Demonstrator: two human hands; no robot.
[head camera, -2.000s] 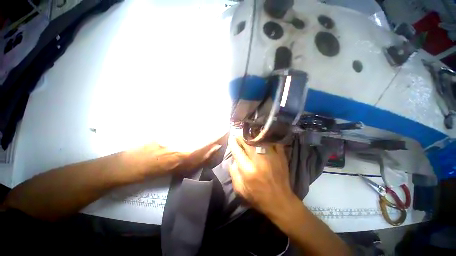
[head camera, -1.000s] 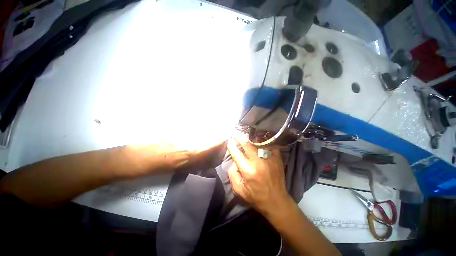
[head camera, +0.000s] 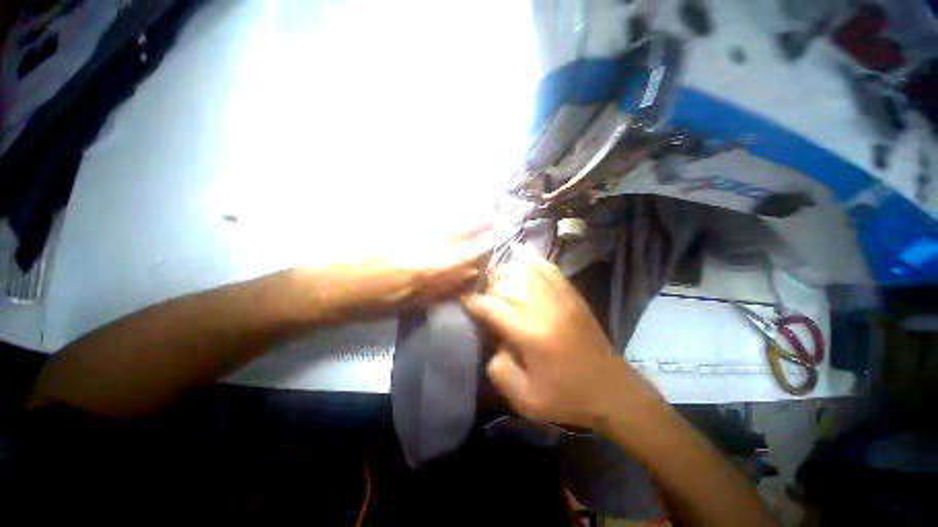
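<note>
The dark grey garment (head camera: 437, 371) lies at the front edge of the sewing machine table, with a flap hanging toward my lap and folds running under the machine arm. My left hand (head camera: 437, 276) rests on the cloth left of the needle area, its fingers partly lost in glare. My right hand (head camera: 545, 340) is on the cloth just in front of the needle area (head camera: 535, 201), fingers curled and seeming to pinch the cloth. The sewing machine (head camera: 761, 124) is blurred. The presser foot is hidden by glare and fingers.
Scissors (head camera: 790, 348) with red and yellow handles lie right of the garment. A printed measuring scale (head camera: 710, 367) runs along the table's front edge. Dark cloth (head camera: 62, 134) lies at the far left. The lamp glare covers much of the white table (head camera: 134, 226).
The view has shifted, so the machine head sits higher in the picture. My right hand's fingers are more curled, and the grey flap hangs narrower and further right. The picture is more blurred.
</note>
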